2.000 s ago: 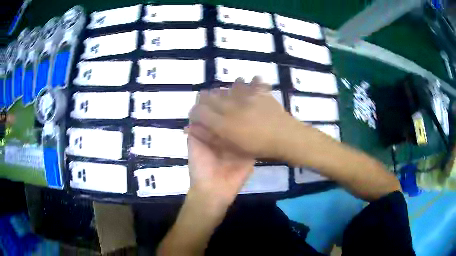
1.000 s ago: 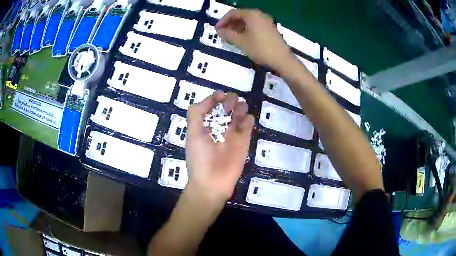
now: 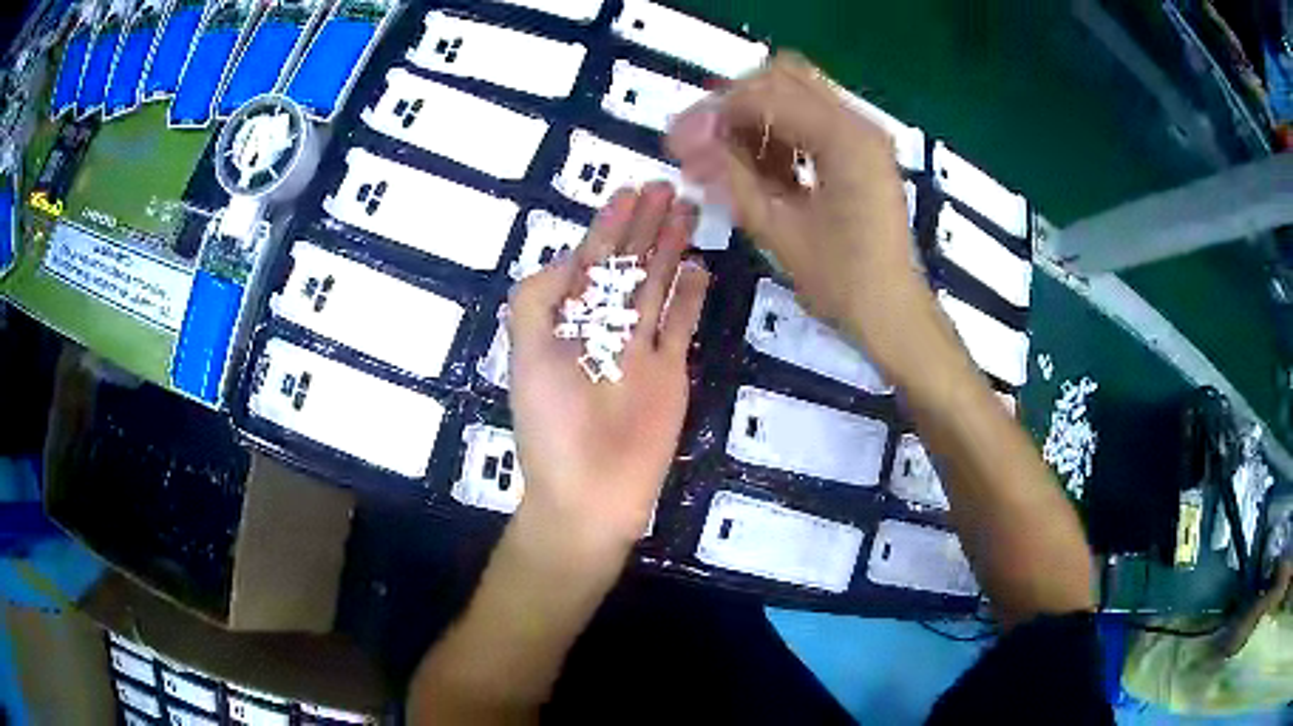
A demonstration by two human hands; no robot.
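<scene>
My left hand [image 3: 603,369] is palm up over the middle of the black tray [image 3: 695,461], holding a small heap of white button caps [image 3: 604,315] in its cupped palm. My right hand [image 3: 808,185] is just up and right of it, over the upper tray, fingers curled, with a small white piece [image 3: 804,170] showing at its fingers. Its fingertips are blurred. White shell halves [image 3: 433,209] lie in rows in the tray pockets, with small dark slots near their left ends. Some shells are partly hidden by my hands.
Fan-like units with blue sections [image 3: 213,333] stand at the left on a yellow-green board [image 3: 142,185]. Loose white buttons [image 3: 1071,433] lie right of the tray, near a pale rail [image 3: 1156,333]. A brown carton [image 3: 294,546] is below the bench, with more shells [image 3: 192,691] lower left.
The palm that was covered by my right hand now shows its white pieces. My right hand has moved from the upper shells down and right, closer to my left hand. The view has shifted.
</scene>
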